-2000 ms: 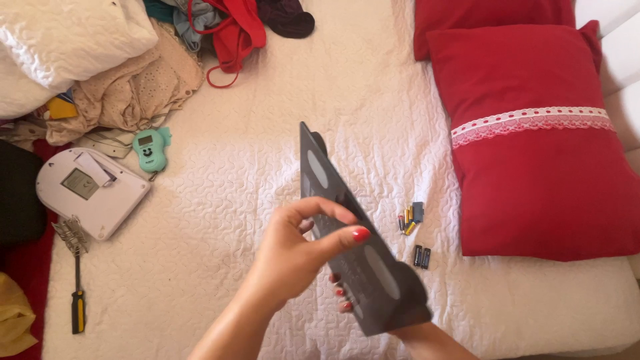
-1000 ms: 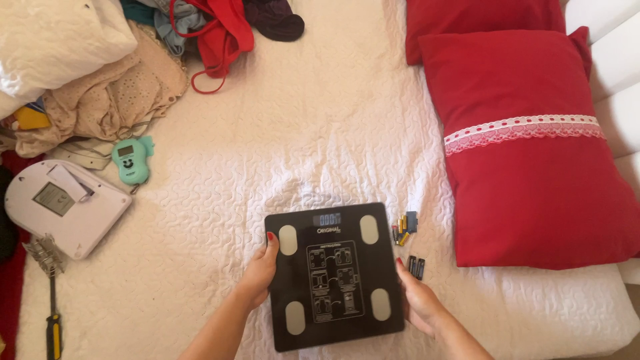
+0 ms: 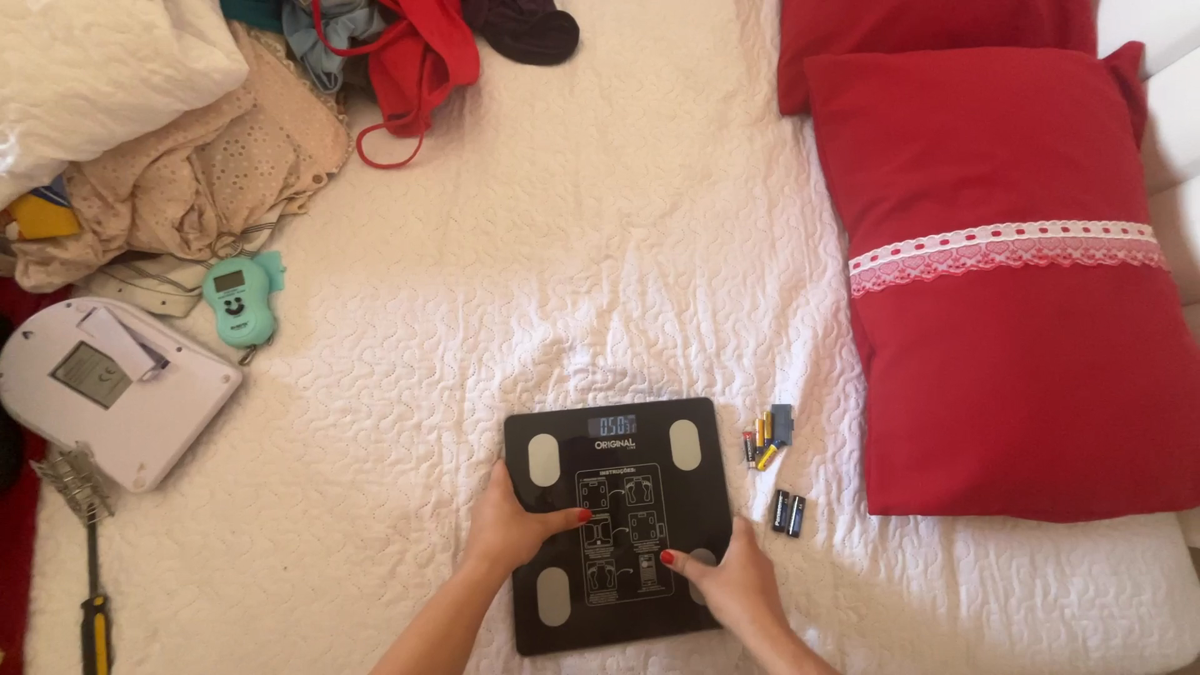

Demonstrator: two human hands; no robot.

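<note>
A black bathroom scale [image 3: 619,553] with several pale oval electrode pads lies face up on the quilted white bedspread, its display [image 3: 613,427] lit with digits. My left hand [image 3: 511,525] grips its left edge, thumb on the top surface. At the lower right edge, my right hand [image 3: 736,572] holds it the same way, its thumb pointing inward and its palm partly covering one pad. Just right of the scale are two dark batteries [image 3: 788,513] side by side. Above them lie several small batteries [image 3: 762,439] beside a small blue-grey piece [image 3: 783,424].
Red cushions [image 3: 994,375] with a lace band on one occupy the right. At left are an upturned white scale [image 3: 141,403], a turquoise hanging scale [image 3: 240,305], and a black-and-yellow screwdriver [image 3: 95,628] beside metal pieces [image 3: 75,480]. Clothes [image 3: 206,159] are heaped at the upper left.
The black scale was tilted nearly edge-on two seconds ago, then turned face up. Its display digits have changed since one second ago, and both thumbs have moved inward over its top.
</note>
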